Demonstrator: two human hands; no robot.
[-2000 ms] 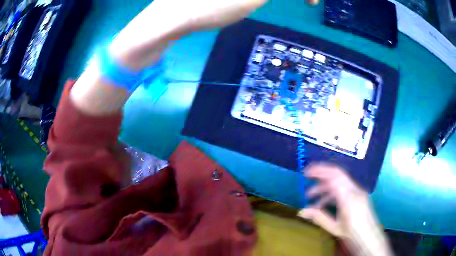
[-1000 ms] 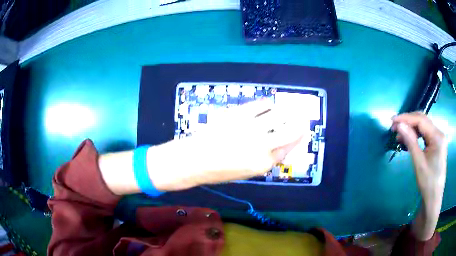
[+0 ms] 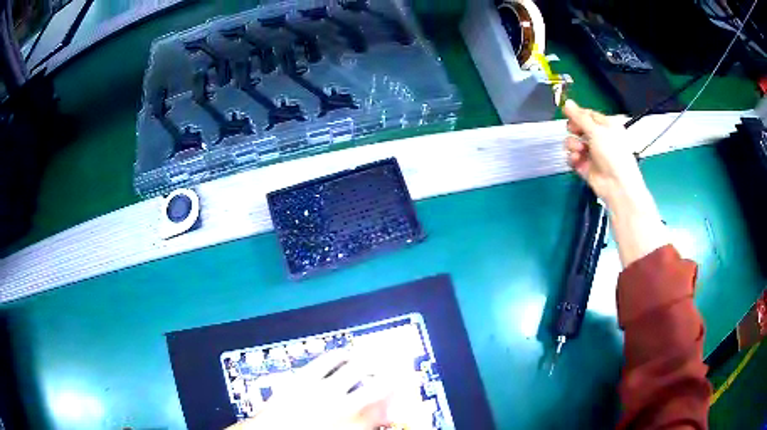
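Note:
The laptop chassis (image 3: 425,363) lies on a black foam pad (image 3: 395,300) at the bottom, cut off by the picture's edge. My left hand (image 3: 336,399) is over the chassis, washed out by glare and partly cut off; whether it holds anything cannot be told. My right hand (image 3: 599,147) is raised at the tape dispenser (image 3: 515,84). Its thumb and finger pinch the end of a small amber tape piece (image 3: 547,65) at the front of the roll (image 3: 519,29).
An electric screwdriver (image 3: 580,269) lies right of the pad, bit towards me. A black screw tray (image 3: 349,218) is beyond the pad. A white-rimmed fan (image 3: 180,212) sits on the ribbed rail (image 3: 479,164). A clear blister tray (image 3: 252,147) with black heatsinks is behind.
My view has shifted up and forward. My right hand has moved from near the screwdriver to the tape dispenser. My left hand is still over the chassis.

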